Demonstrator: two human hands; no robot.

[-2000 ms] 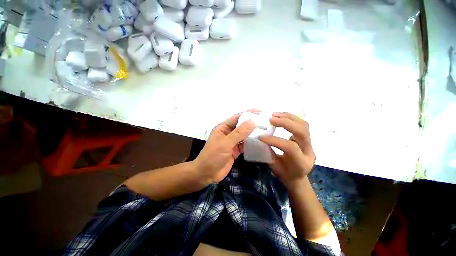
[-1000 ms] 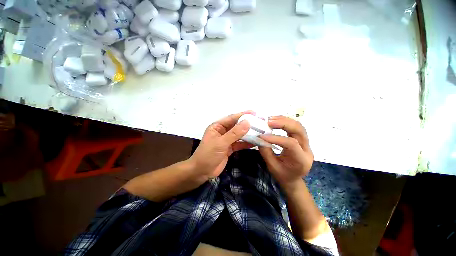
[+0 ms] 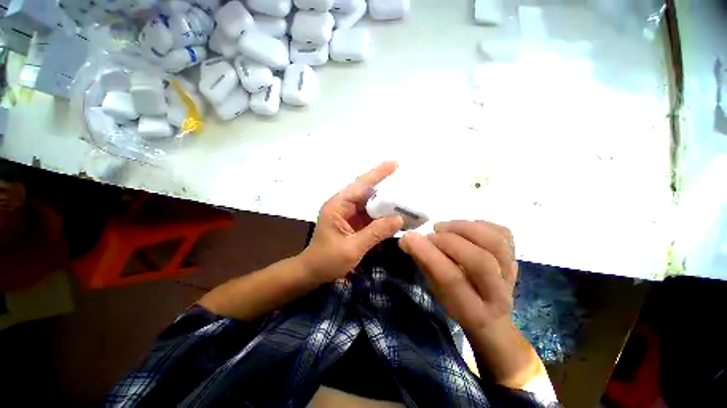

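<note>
A white plastic case [image 3: 385, 206] with a short dark grey bar on its face is held over the bench's front edge. My left hand [image 3: 344, 233] grips it from the left, thumb on the near side, index finger stretched out past it. My right hand [image 3: 472, 275] is at the case's lower right, fingers bent and fingertips close to its near edge. Whether it touches the case or pinches something thin is not clear. The case's underside is hidden.
More white cases [image 3: 265, 49] are heaped at the far left. A clear bag [image 3: 119, 147] with cases and a yellow strip [image 3: 190, 111] lies left of them. Flat white pieces [image 3: 501, 51] lie at the back. An orange stool [image 3: 135, 247] stands below left.
My right hand has drawn back right and down from the case. My left index finger has stretched out. The case has tilted; the white flat part hanging below it earlier no longer shows.
</note>
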